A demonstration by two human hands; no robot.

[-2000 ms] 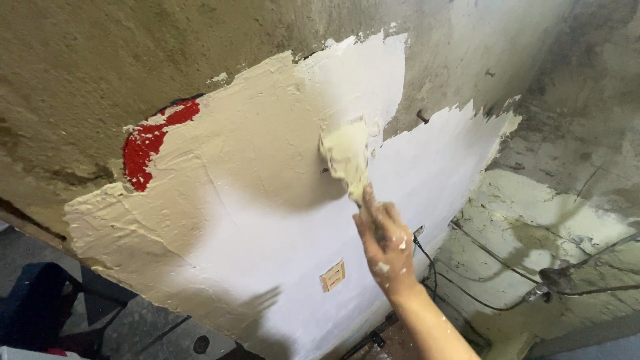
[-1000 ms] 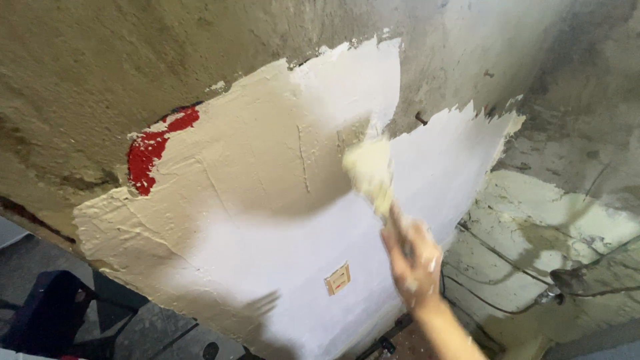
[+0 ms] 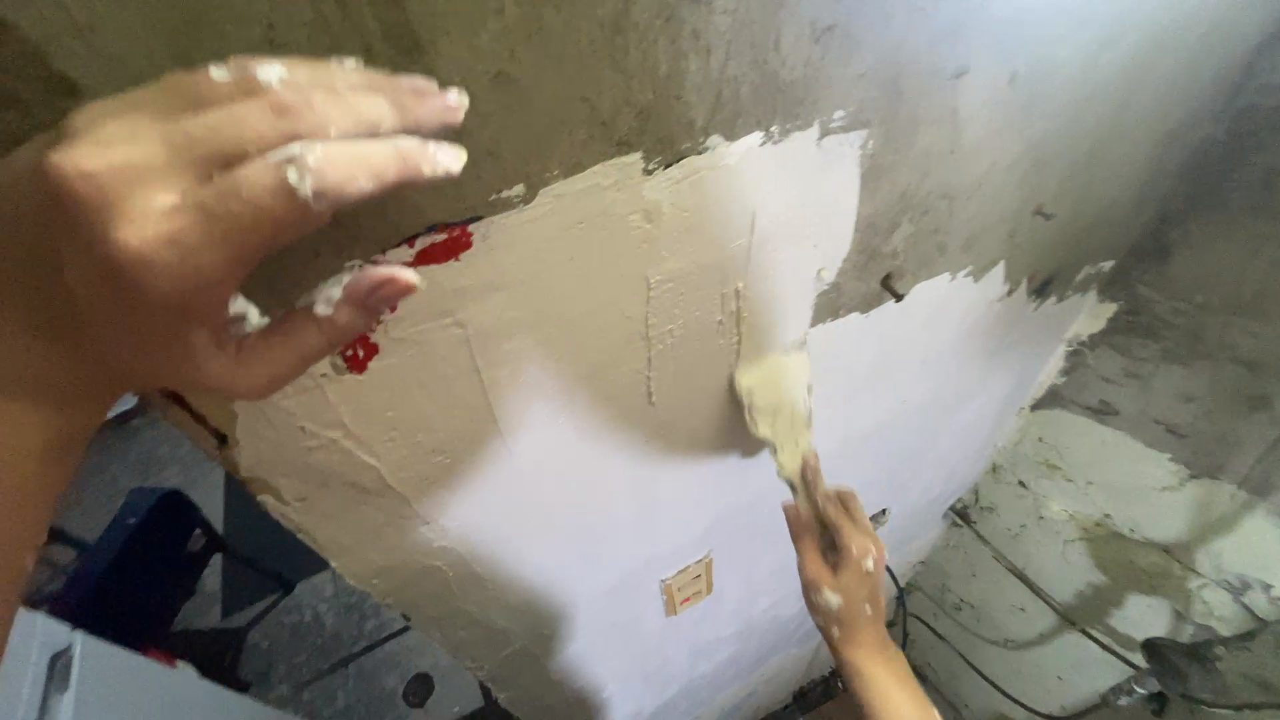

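My right hand (image 3: pixel 845 560) grips the handle of a putty knife (image 3: pixel 778 400), its blade coated in cream putty and lying at the wall below two raised vertical ridges. White and cream putty (image 3: pixel 620 500) covers an irregular patch of the grey wall. My left hand (image 3: pixel 260 200) is raised at the upper left, fingers apart, holding nothing, with putty on its fingertips. Behind its thumb a red patch (image 3: pixel 443 245) shows at the putty's edge, partly hidden. Whether the left hand touches the wall cannot be told.
A small covered wall box (image 3: pixel 688 585) sits low in the coated patch. A metal stub (image 3: pixel 891 287) sticks out of the bare wall. Cables (image 3: pixel 1040 590) run at the lower right. A dark blue object (image 3: pixel 140 560) and a grey case (image 3: pixel 110 670) are at the lower left.
My left hand has come into view at the upper left. The putty knife, still in my right hand, is lower on the wall than two seconds ago. Raised ridges now show where the blade was then.
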